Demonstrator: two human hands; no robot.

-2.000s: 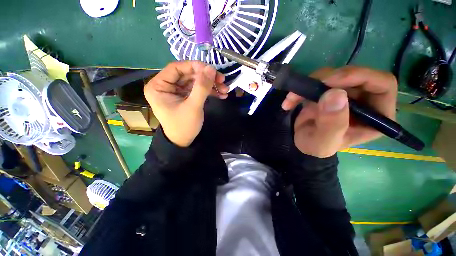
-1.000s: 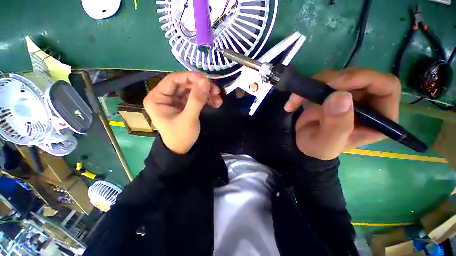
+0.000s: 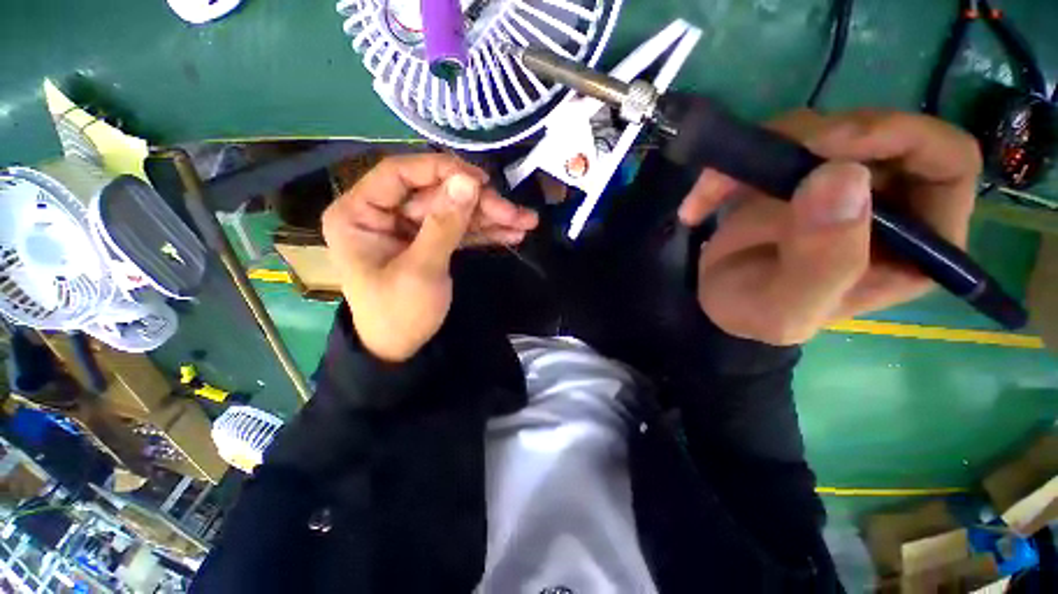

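Observation:
My right hand (image 3: 841,226) holds the black soldering iron (image 3: 743,151), its metal tip pointing left over the slotted white fan grille (image 3: 511,87), just right of the purple battery cell's (image 3: 443,35) lower end. The tip appears apart from the cell. The cell lies over the grille, its top cut off by the picture's edge. The white clip base (image 3: 592,145) with an orange-red dot sticks out below the grille. My left hand (image 3: 406,238) is below the grille, thumb and fingers pinched; a very thin strand, seemingly solder wire (image 3: 522,253), shows faintly at the fingertips.
A white clip fan (image 3: 46,255) is at the left. Dark-handled pliers (image 3: 1007,46) and a dark holder with a coppery centre (image 3: 1021,149) lie at the upper right. A black cord (image 3: 833,52) crosses the green bench (image 3: 255,87). Cardboard boxes (image 3: 928,534) stand at the lower right.
The iron and my right hand have moved right, and the tip has drawn away from the cell's end. The grille, cell and clip sit higher and slightly further left in view.

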